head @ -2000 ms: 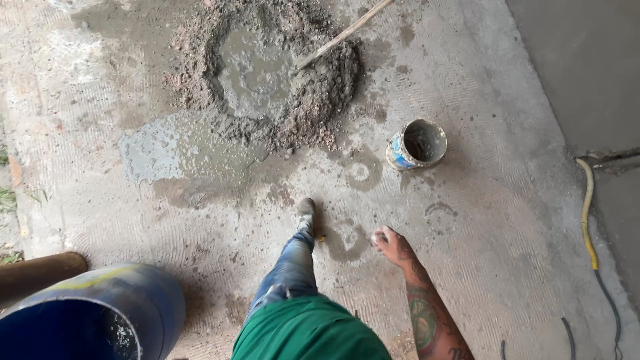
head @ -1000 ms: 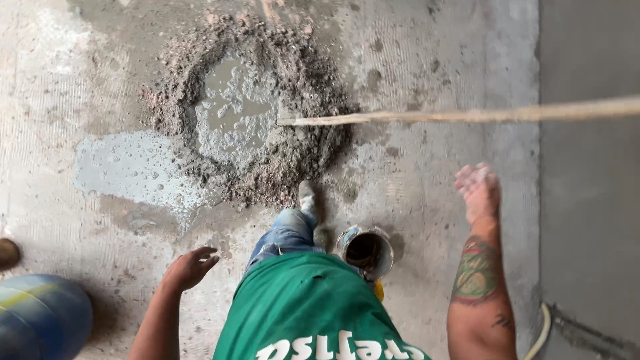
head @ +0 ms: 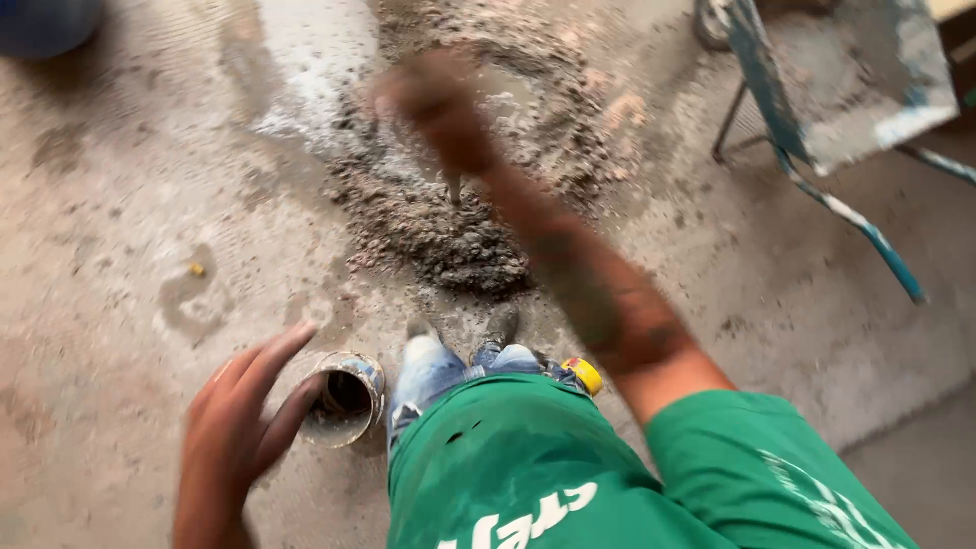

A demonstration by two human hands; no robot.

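A ring of wet grey mortar (head: 465,248) lies on the concrete floor, with watery mix (head: 507,88) in its hollow. My right hand (head: 431,99), blurred, is above it in a closed shape. A short length of tool handle (head: 454,187) shows just below that hand, and its top end appears to be inside my grip; the tool's head is hidden. My left hand (head: 248,412) is empty, fingers apart, beside and partly over a mortar-stained bucket (head: 374,385) on the floor near my feet. The bucket looks dark inside.
A worn wheelbarrow (head: 789,91) with blue-green handles stands at the upper right. Part of a blue drum (head: 46,27) shows at the upper left. A yellow round object (head: 583,376) is at my hip. A small yellow piece (head: 197,269) lies on the floor.
My right hand has moved from beside the mortar ring to above it, at the handle, which pointed off to the right a second ago. The view has turned strongly, bringing in the wheelbarrow.
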